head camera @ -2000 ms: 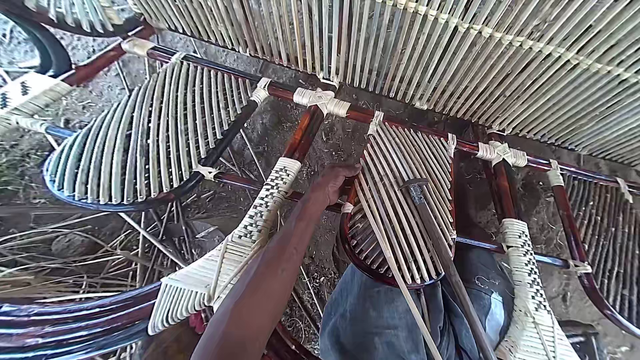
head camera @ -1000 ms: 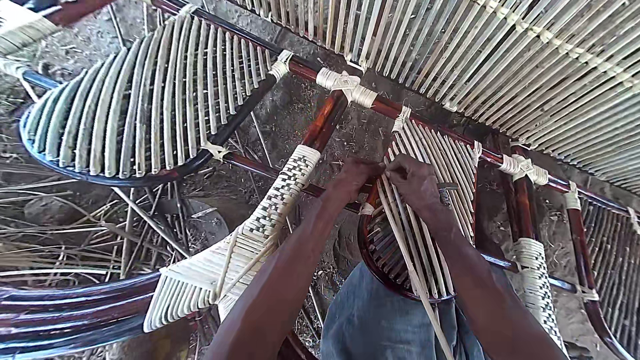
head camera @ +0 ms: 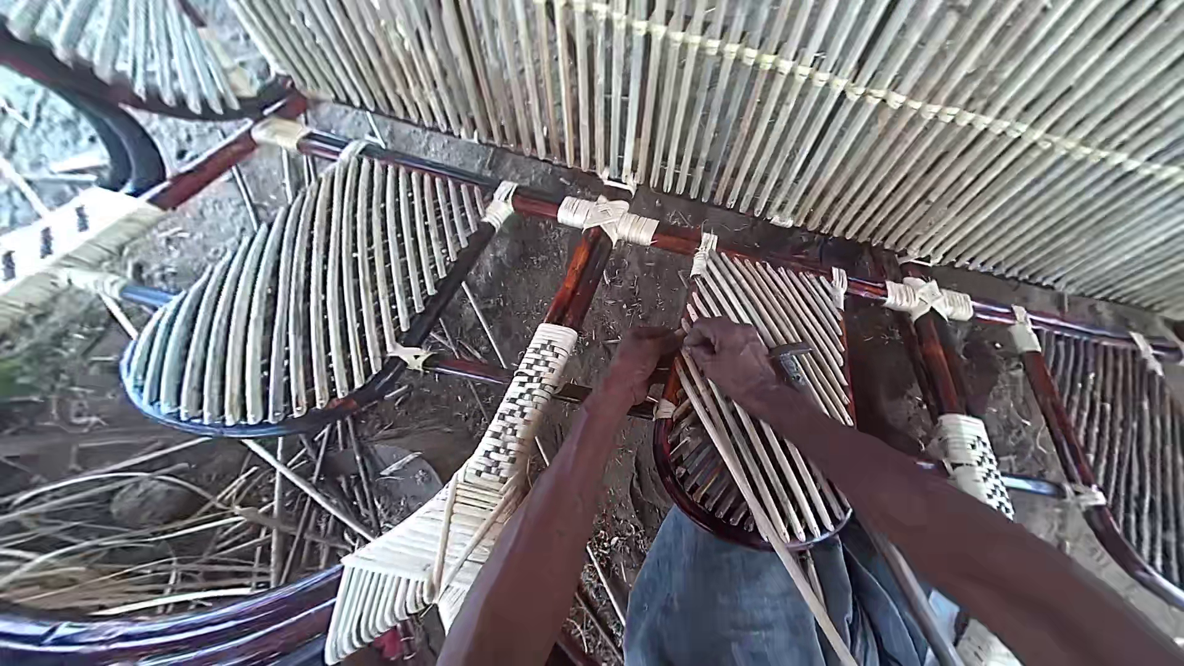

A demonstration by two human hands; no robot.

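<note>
At the left edge of a small rounded cane panel (head camera: 768, 296), my left hand (head camera: 643, 356) and my right hand (head camera: 731, 356) meet, fingers closed around the upper end of a long pale cane strip (head camera: 786, 555). The strip slants down across the panel and past my knee. Slats fill the panel inside a dark reddish frame. A hammer (head camera: 791, 356) lies on the slats just right of my right hand, its handle partly hidden under my forearm. Exactly how the fingertips grip the strip is hard to see.
A larger slatted panel (head camera: 305, 296) stands at left, beside a post with black-and-white woven wrapping (head camera: 523, 398). A wide slatted surface (head camera: 832, 120) spans the top. Curved dark poles (head camera: 185, 620) and loose cane strips (head camera: 166, 518) lie lower left; a wrapped post (head camera: 971, 453) stands right.
Two seconds ago only my left hand was at the panel and the hammer lay uncovered; my right hand has since come in beside the left, at the strip's upper end.
</note>
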